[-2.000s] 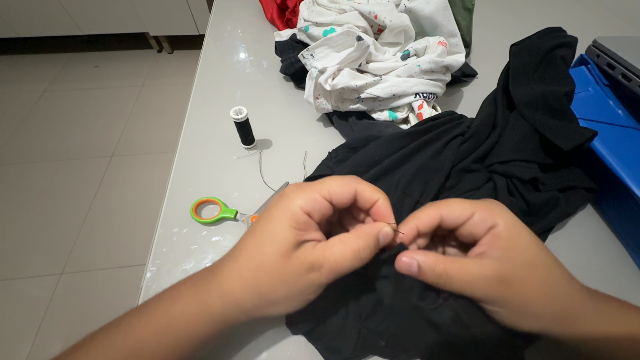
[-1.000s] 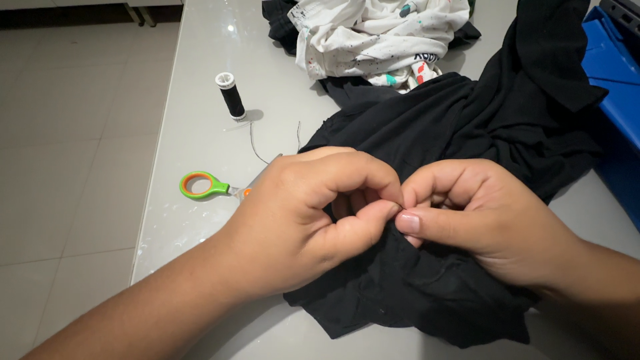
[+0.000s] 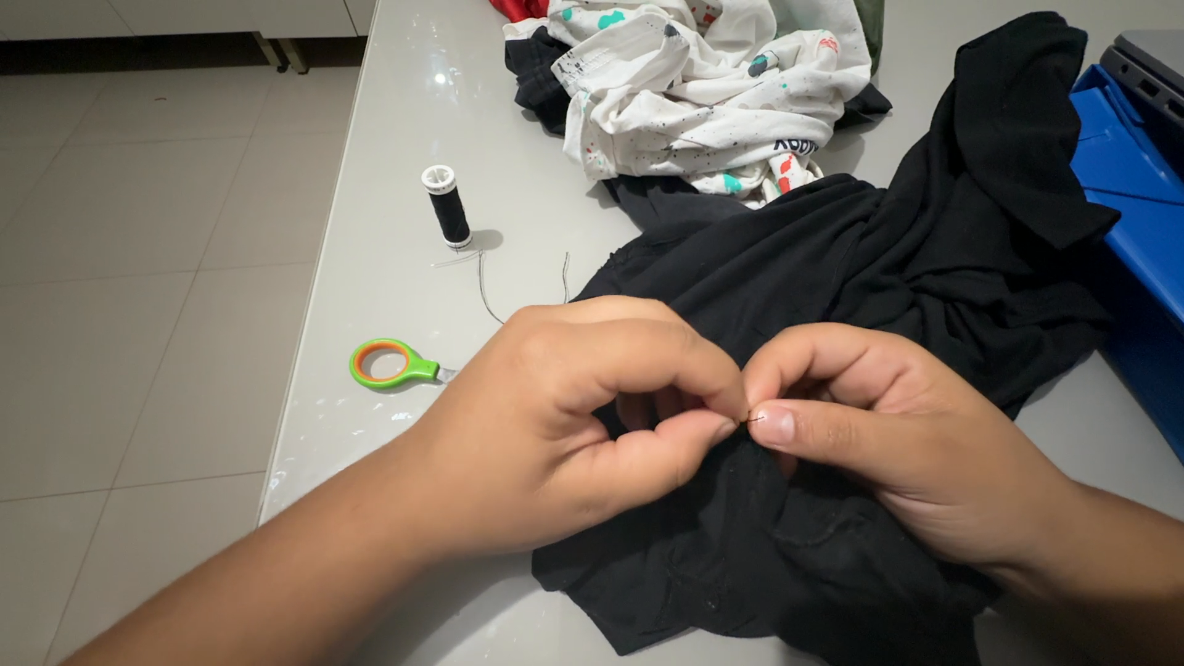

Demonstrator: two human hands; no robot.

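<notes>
My left hand (image 3: 601, 416) and my right hand (image 3: 879, 435) meet fingertip to fingertip above a black cloth garment (image 3: 768, 268). Between the pinched thumbs and forefingers a short bit of dark thread (image 3: 756, 419) shows; whether a needle is there too, I cannot tell. A spool of black thread (image 3: 449, 208) stands upright on the table beyond my left hand. Loose dark thread (image 3: 483, 289) lies near it and runs behind that hand. Scissors with a green and orange handle (image 3: 393, 363) lie left of my left hand, their blades mostly hidden.
A heap of clothes with a white spattered garment (image 3: 703, 92) lies at the back of the pale glossy table (image 3: 370, 240). On the right are a blue container (image 3: 1133, 240) and the edge of a dark device (image 3: 1152, 69). The table's left edge drops to a tiled floor.
Two seconds ago my fingertips were slightly apart with a thin dark piece between them; they now touch. The spool and scissors have stayed put on the table.
</notes>
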